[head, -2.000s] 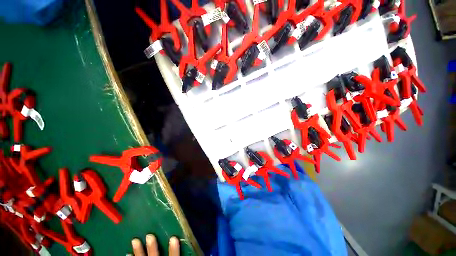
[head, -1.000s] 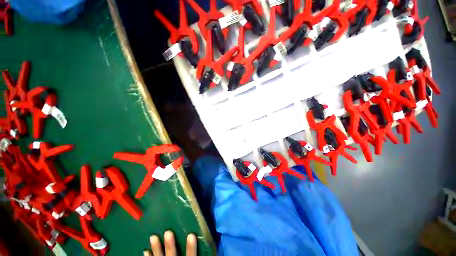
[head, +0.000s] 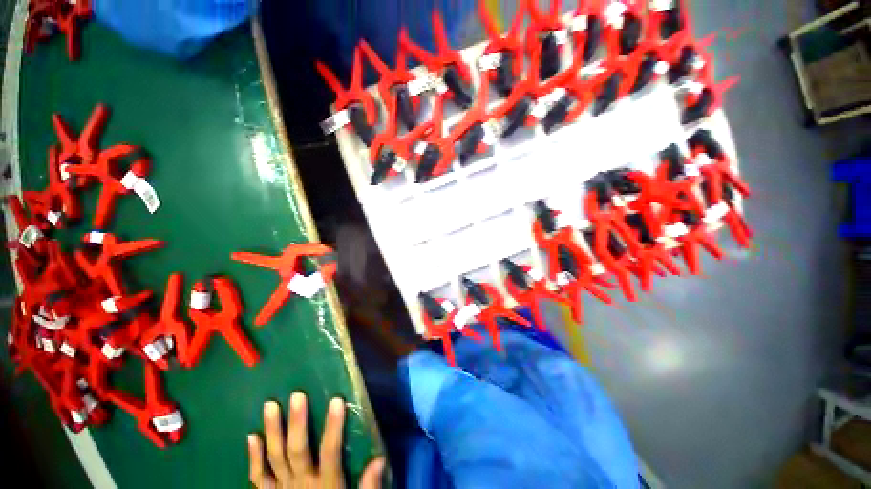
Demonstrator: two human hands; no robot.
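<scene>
My left hand (head: 301,449) lies at the bottom edge, palm down on the green bench mat (head: 215,143), fingers spread and empty, cut off below the knuckles. My right hand is not visible. A white divided tray (head: 401,250) holds rows of red spring clamps (head: 573,258) gripping small black units with white labels. Its middle band is overexposed white. One red clamp with a white label (head: 291,277) lies on the mat near its right edge. A heap of labelled red clamps (head: 67,315) lies at the left.
Blue cloth (head: 516,411) lies below the tray and partly under its lower edge. More blue cloth (head: 177,24) shows at the top left. A wooden-edged strip borders the mat. Grey floor (head: 669,344), a framed cart (head: 840,76) and a white stand (head: 845,415) are at right.
The view has shifted, so the clamps and mat edge sit further right and more of the heap shows. More of my left hand is visible, including the thumb. The clamps keep their arrangement.
</scene>
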